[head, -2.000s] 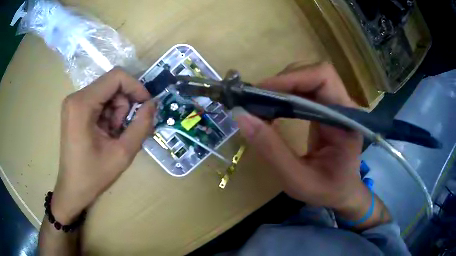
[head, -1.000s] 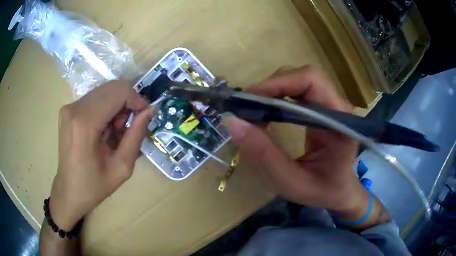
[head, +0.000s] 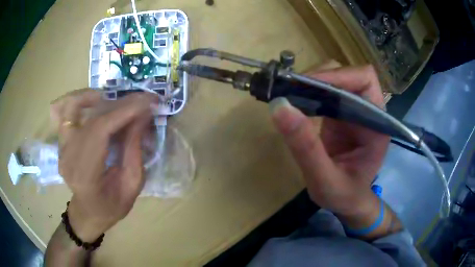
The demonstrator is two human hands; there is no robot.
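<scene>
The open white socket housing [head: 95, 62] lies on the cardboard, holding a green circuit board [head: 147, 31] with a yellow-wrapped transformer [head: 134, 49] and a brass contact strip [head: 175, 52] along its right side. A white lead wire [head: 139, 28] runs over the board past the top edge. My right hand [head: 333, 141] holds the soldering iron [head: 312, 96], its tip near the brass strip; contact cannot be told. My left hand [head: 104, 141] is blurred at the housing's lower edge, fingertips near the cord end; whether it grips anything is unclear.
The clear plastic bag [head: 174, 167] lies below the housing and partly under my left hand, with a white plug end [head: 22, 170] at far left. A shallow cardboard box [head: 338, 47] with dark scraps stands at upper right.
The housing has turned and moved up and left, and the bag now lies below it. The iron has drawn back right from the housing's black corner part. My left hand has shifted lower.
</scene>
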